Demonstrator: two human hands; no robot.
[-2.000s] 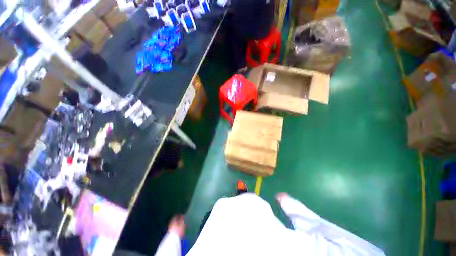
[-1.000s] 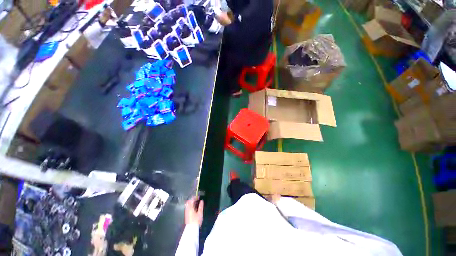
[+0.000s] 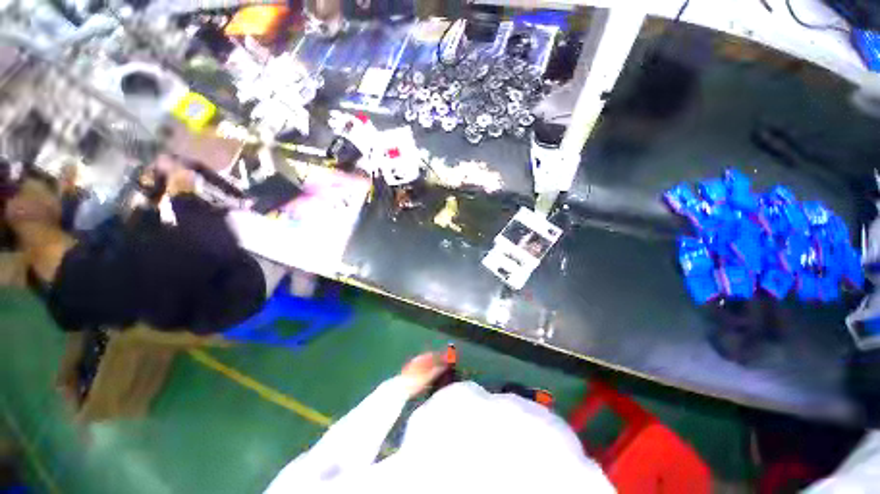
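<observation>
My left hand [image 3: 425,370] is low in the centre, in front of the bench edge; it is small and blurred, and I cannot tell if it holds anything. My right hand is out of view; a white sleeve shows at the lower right edge. On the dark bench [image 3: 608,318] before me lies a small white frame with dark openings [image 3: 523,248], near the foot of a white post [image 3: 579,106]. A pile of blue modules [image 3: 738,241] lies to the right on the bench.
A red stool [image 3: 646,449] stands by the bench at lower right. A person in dark clothing [image 3: 159,265] works at the left, near a pink mat [image 3: 338,207] and a blue stool [image 3: 294,318]. Small round parts [image 3: 473,96] lie heaped at the back.
The view has swung left towards the bench. The blue pile now shows at the right, and the floor cartons have left the picture. My right hand, seen earlier, is out of view.
</observation>
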